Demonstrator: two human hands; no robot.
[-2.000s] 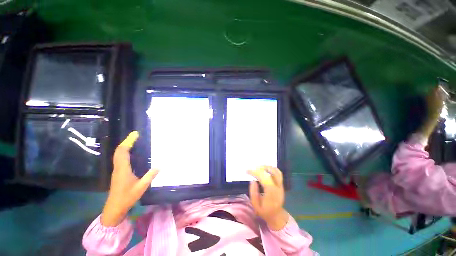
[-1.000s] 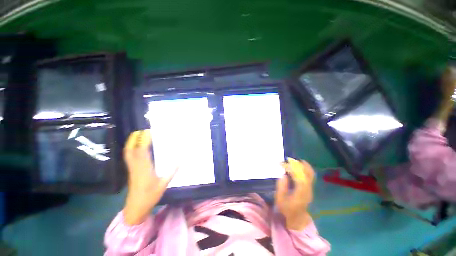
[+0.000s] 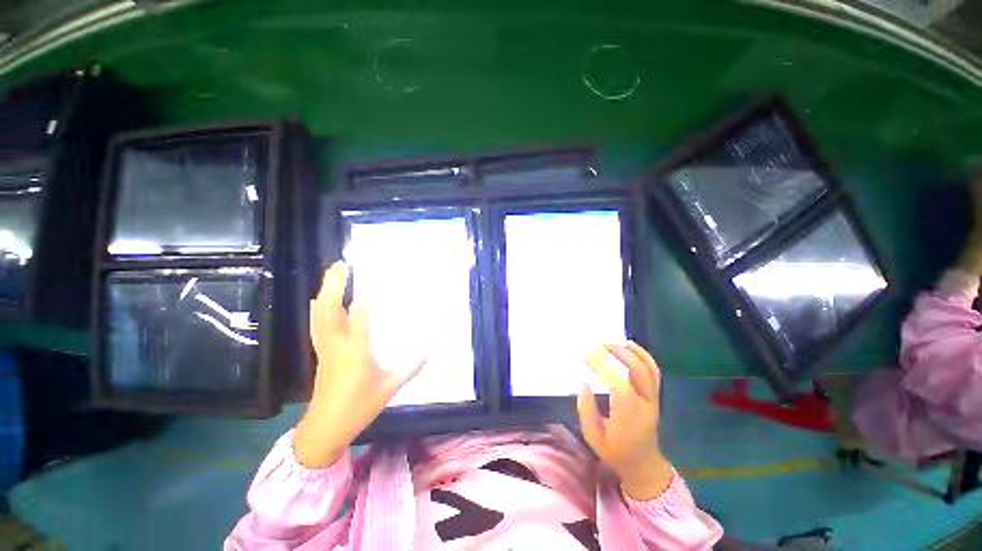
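Two tablets lie side by side in a black tray (image 3: 490, 312) in front of me. The left tablet (image 3: 420, 291) and the right tablet (image 3: 562, 280) both show a plain bright white screen. My left hand (image 3: 353, 366) is at the left tablet's left edge, fingers apart, with the thumb over its lower screen. My right hand (image 3: 627, 409) is at the right tablet's lower right corner, fingers bent, with fingertips over the screen. Neither hand is closed around a tablet. Another black edge with two narrow dark strips shows behind the tray.
A tray stack with two dark tablets (image 3: 185, 330) stands at left, with more trays at the far left. A tilted tray with two dark tablets (image 3: 808, 283) lies at right on the green bench (image 3: 495, 65). A red stool (image 3: 770, 406) and a person's pink sleeve (image 3: 939, 355) are at right.
My right hand moved off the right tablet's lower edge to its corner, and its fingertips are now over the screen again. My left hand moved up along the left edge. The view has shifted.
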